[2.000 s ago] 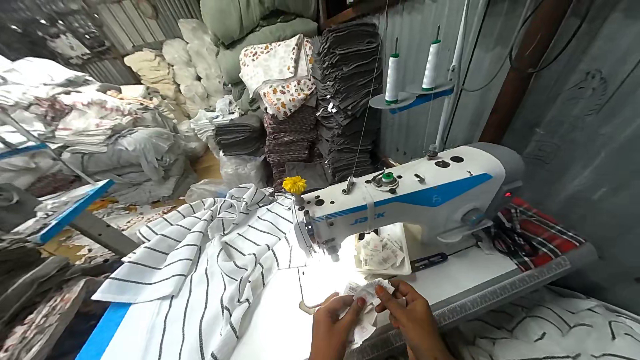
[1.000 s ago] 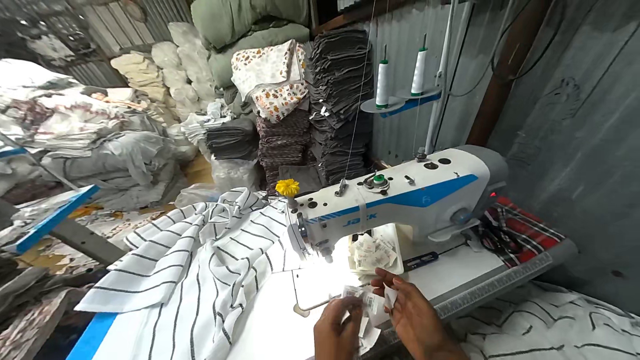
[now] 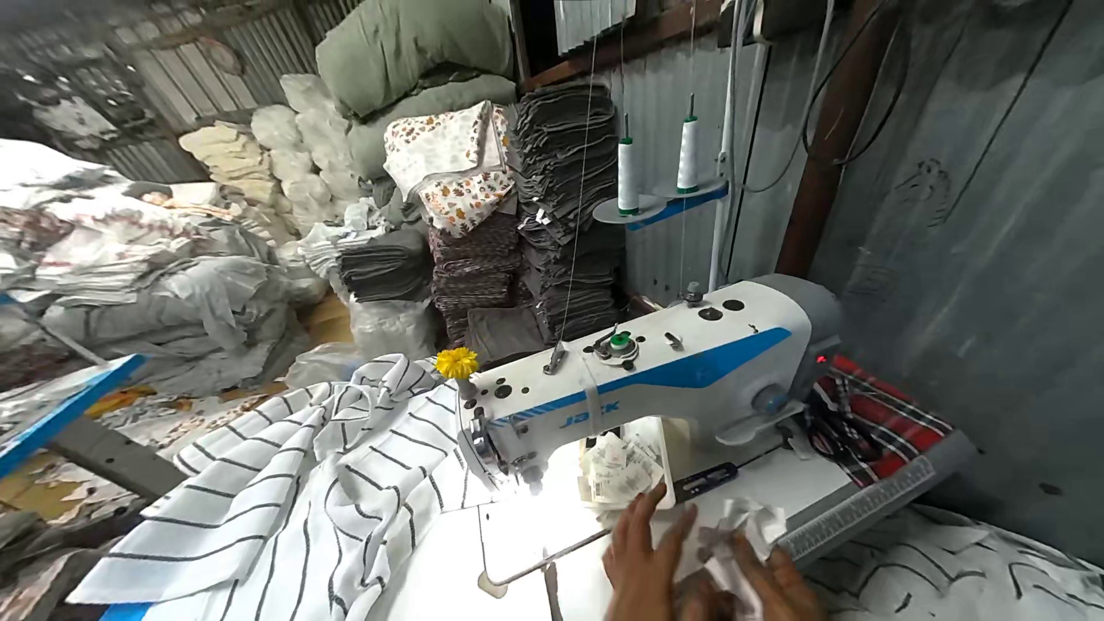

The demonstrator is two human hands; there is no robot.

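Note:
My left hand (image 3: pixel 642 556) has its fingers spread over the white table, just in front of a tray of small printed fabric labels (image 3: pixel 623 470). Beside it on the right, my right hand (image 3: pixel 768 578) grips crumpled white labels (image 3: pixel 749 528); its fingers are partly blurred. Behind both hands stands a Jack industrial sewing machine (image 3: pixel 655 371), its lamp lighting the needle area. White cloth with dark stripes (image 3: pixel 328 483) lies on the table left of the needle. A dark narrow tool (image 3: pixel 705 481) rests right of the tray.
Two white thread cones (image 3: pixel 687 155) stand on a holder behind the machine. Folded dark cloth (image 3: pixel 569 207) is stacked at the back. Red plaid cloth (image 3: pixel 888 414) and a black cable lie at the table's right end. More striped cloth (image 3: pixel 957 561) is at the lower right.
My hands were together over the white labels; now the left one is apart with fingers spread near the tray, and the right one has moved rightward with the labels.

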